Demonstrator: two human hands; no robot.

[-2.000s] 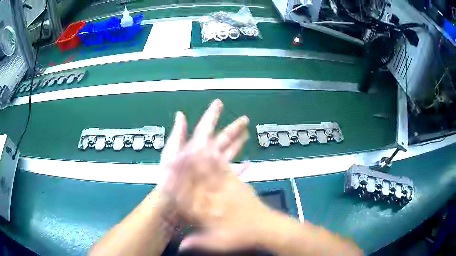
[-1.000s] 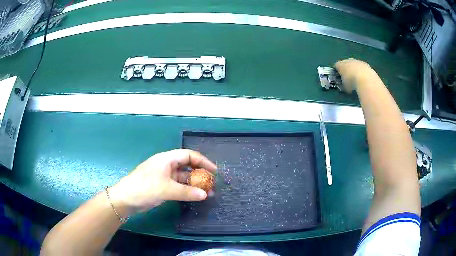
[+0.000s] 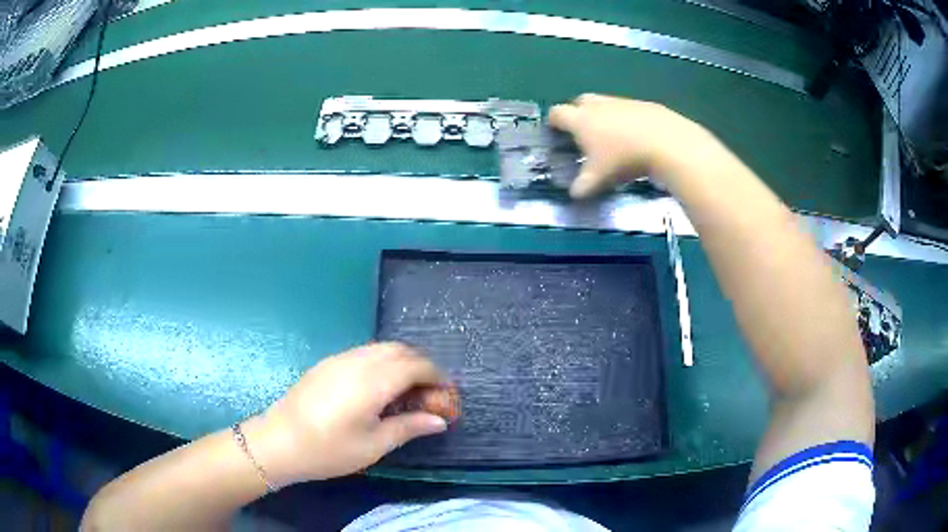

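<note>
My left hand [image 3: 359, 416] is curled around a copper-coloured ball [image 3: 443, 402] over the left part of the black tray [image 3: 523, 256]. Tiny pale and copper-coloured specks lie scattered in the tray. My right hand [image 3: 613, 140] grips a grey multi-bay part [image 3: 532, 161], blurred, above the pale rail; the hand hides much of it. A second long multi-bay part [image 3: 428, 123] lies on the green belt behind, its right end next to the held part. Closed tweezers [image 3: 680, 296], thin and silver, lie to the right of the tray.
A metal arm with a round knob [image 3: 854, 247] and a standing multi-bay unit [image 3: 878, 322] are at the right, partly behind my right forearm. A pale rail [image 3: 281, 195] edges the green belt [image 3: 229, 114]. A white box [image 3: 23, 223] with a cable stands at the left.
My right hand has lifted the right multi-bay part off the belt and moved it left and nearer. The other part appears further right. My left hand has closed more around the ball.
</note>
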